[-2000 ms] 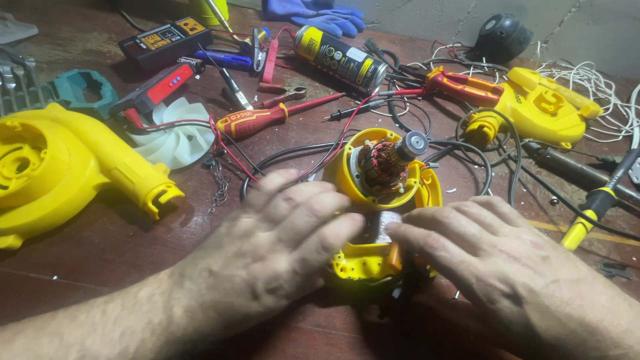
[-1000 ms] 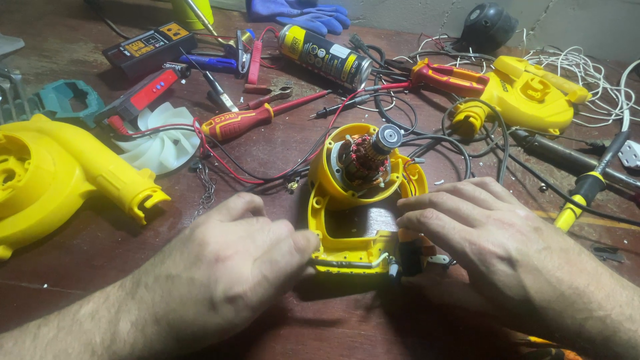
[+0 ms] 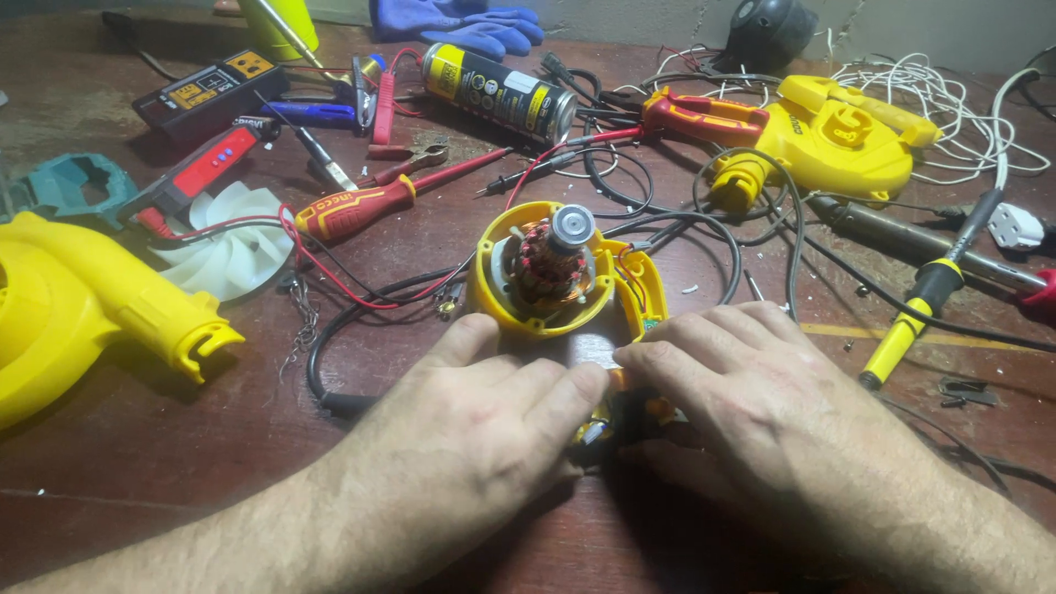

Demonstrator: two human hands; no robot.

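Observation:
A yellow plastic motor housing stands on the table in front of me, its round mouth facing up. The motor's armature, with copper windings and a metal end, sits inside that mouth. My left hand covers the lower left of the housing, its fingers curled over the handle part. From the right, my right hand grips the housing's side near a small green board, fingertips close to the left hand's. Small wired parts show below the fingertips. The hands hide most of the handle part.
Left lie a yellow blower shell, a white fan wheel and a screwdriver. Behind are a spray can, pliers and another yellow shell. A soldering iron lies right. A black cable loops beside the housing.
My left hand has moved right, from the housing's left edge onto its lower part, now covering the handle part that showed a second ago. The right hand stays at the right side.

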